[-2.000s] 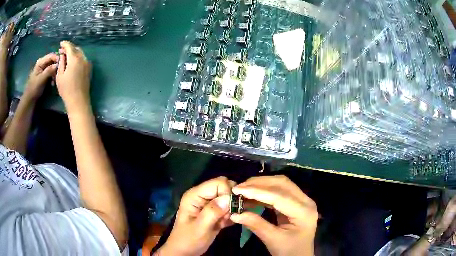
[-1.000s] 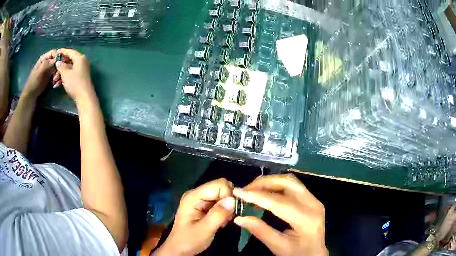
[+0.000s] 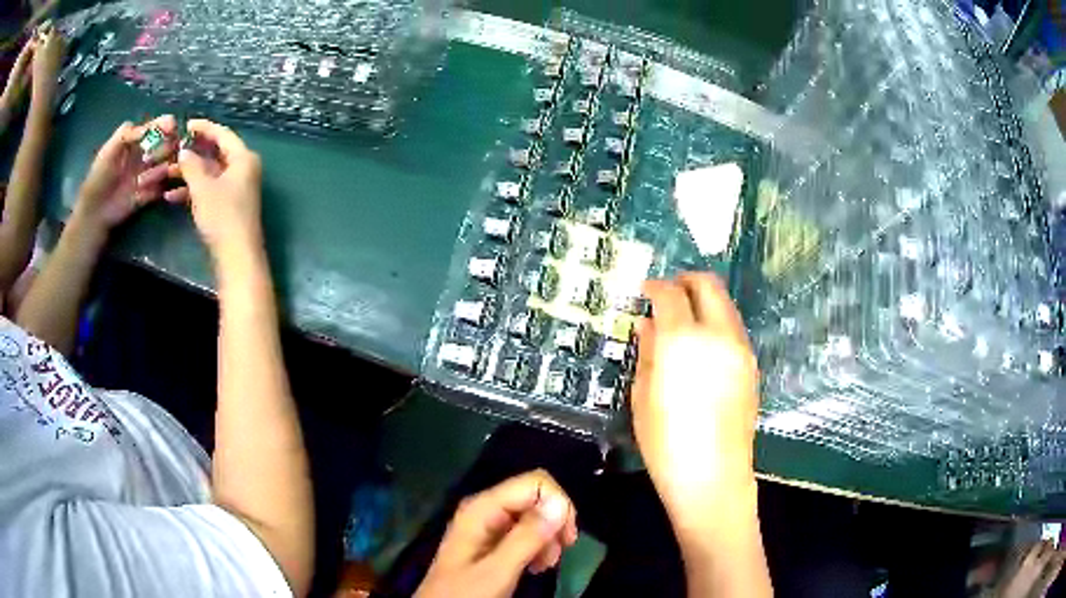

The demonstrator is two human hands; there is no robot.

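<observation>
A clear blister tray [image 3: 514,403] lies on the dark green bench, with rows of small electronic modules [image 3: 483,268] in its pockets. My right hand [image 3: 698,374] is over the tray's right side, fingertips down at a pocket beside the modules. Its fingertips hide whether it grips a module. My left hand [image 3: 503,535] is above my lap, thumb and forefinger pinched together; whether something small is between them cannot be seen. A pale yellow label [image 3: 632,264] shows through the pockets, and a white paper piece [image 3: 710,206] lies at the tray's right.
A tall stack of clear blister trays [image 3: 923,234] stands close at the right. Another tray stack [image 3: 251,70] is at the upper left. A neighbour in a grey-white shirt [image 3: 111,491] sits at the left, both hands [image 3: 222,181] holding small parts above the bench.
My right hand has left my left hand and moved up to the tray. The module held between both hands is no longer visible there. The view has shifted, and the neighbour's hands have moved apart slightly.
</observation>
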